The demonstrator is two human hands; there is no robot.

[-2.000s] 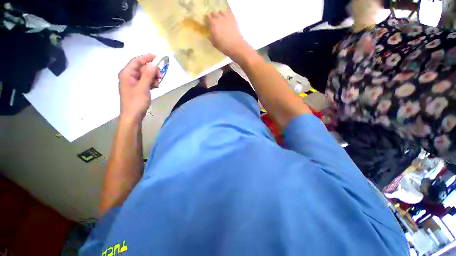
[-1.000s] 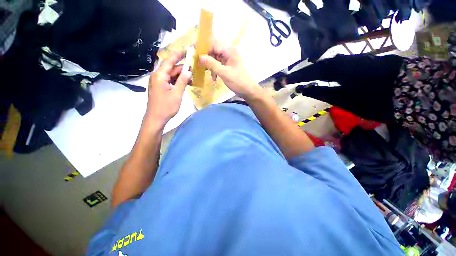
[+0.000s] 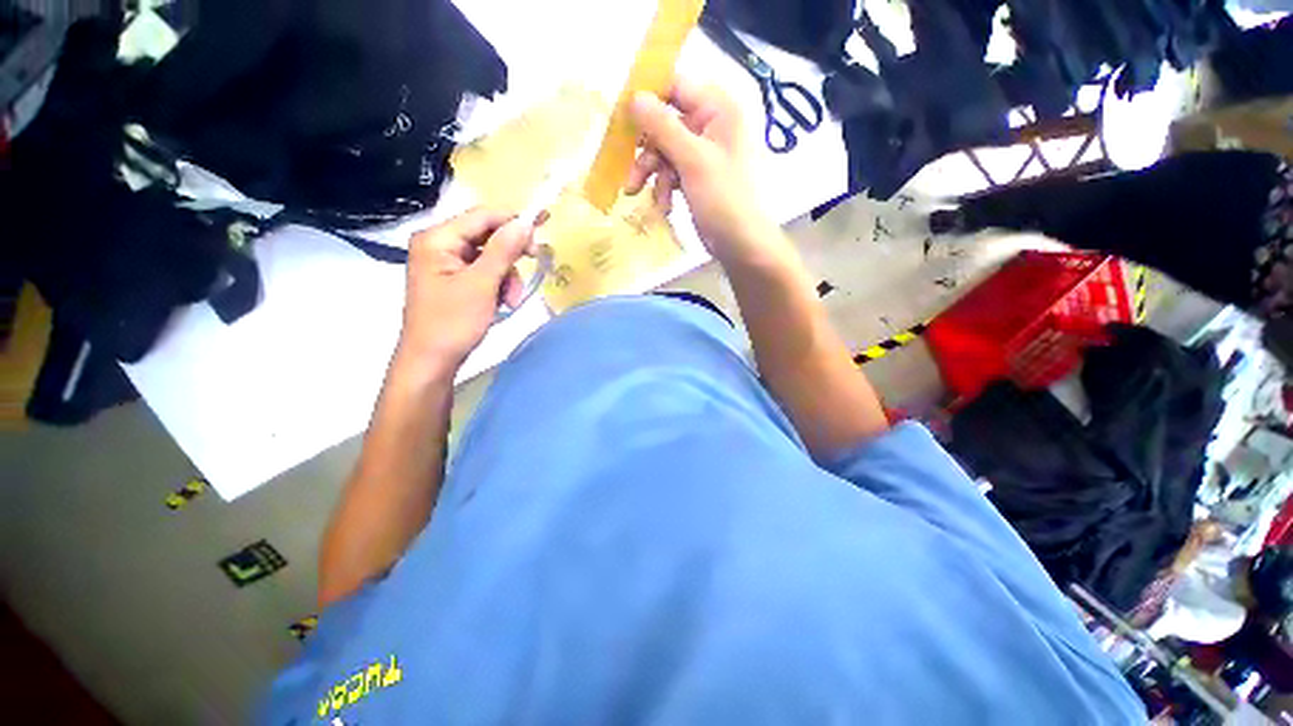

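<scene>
My right hand (image 3: 698, 149) holds a narrow yellow-tan card strip (image 3: 650, 78) upright over the white table (image 3: 305, 348). My left hand (image 3: 465, 277) grips the adhesive tape roll (image 3: 536, 278), seen nearly edge-on below the fingers. A pale strip runs from the left fingers up towards the card strip; where it ends is unclear. The yellow-brown pattern card sheet (image 3: 603, 253) lies on the table under and between my hands, with faint marks on it.
Black-handled scissors (image 3: 788, 111) lie at the table's right. Dark cut garment panels (image 3: 305, 107) are heaped at the left, more (image 3: 978, 71) at upper right. A red plastic crate (image 3: 1024, 324) stands on the floor at right. A person's dark-clothed limb (image 3: 1120, 213) reaches in from the right.
My right hand has moved up and right with the card strip, away from my left hand. My left hand has lowered slightly. The person at right has shifted further out of view, exposing the crate.
</scene>
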